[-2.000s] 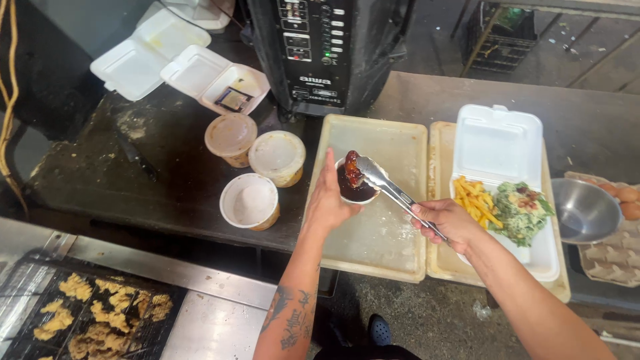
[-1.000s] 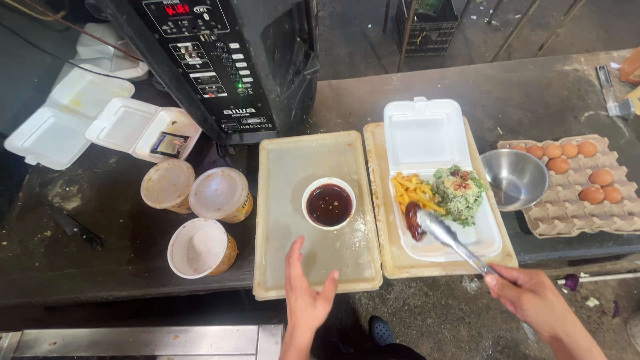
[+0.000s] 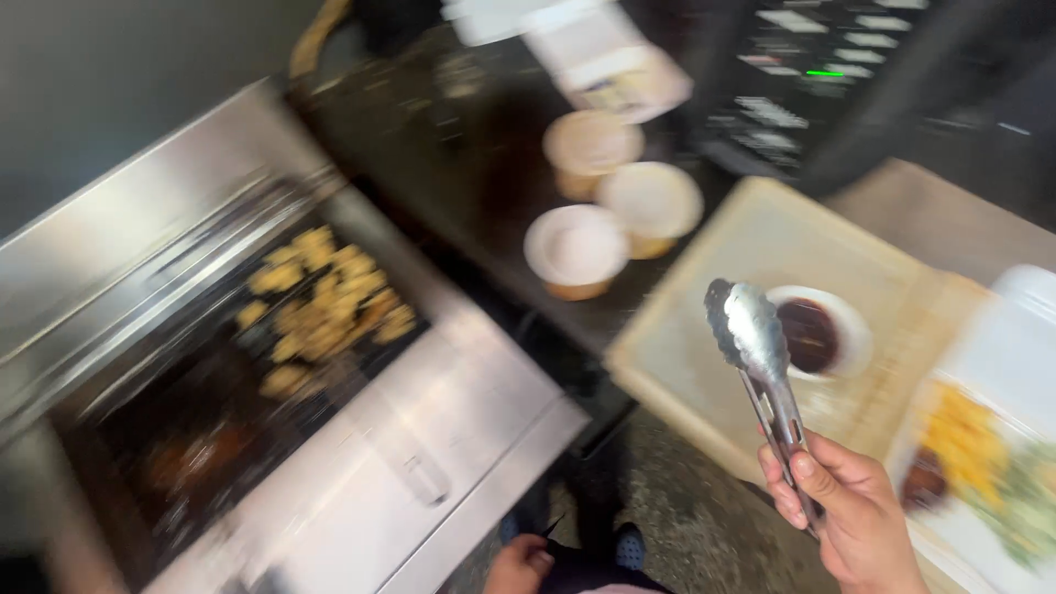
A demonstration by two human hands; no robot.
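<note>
My right hand (image 3: pixel 850 503) grips metal kitchen tongs (image 3: pixel 767 363), whose jaws point up and hold nothing that I can make out. Behind the jaws, a white bowl of dark red sauce (image 3: pixel 813 334) sits on a cream plastic tray (image 3: pixel 701 330). To the right is a white foam takeaway box (image 3: pixel 1011 330) with fries (image 3: pixel 961 437), a glazed dark red piece of food (image 3: pixel 924 480) and a green salad (image 3: pixel 1023 495). My left hand (image 3: pixel 520 565) is low at the bottom edge, its fingers curled, near a thin dark thing; whether it holds that is unclear.
On the left, a steel fryer or grill unit (image 3: pixel 462 396) holds battered fried pieces (image 3: pixel 326 305) on a rack. Several round tubs (image 3: pixel 577 247) stand on the dark table beyond, near foam boxes (image 3: pixel 610 66) and a black speaker (image 3: pixel 825 91). The view is blurred.
The view has swung left to the fryer. My left hand has dropped from beside the sauce tray. The tongs have left the foam box, where the glazed piece stays beside the fries.
</note>
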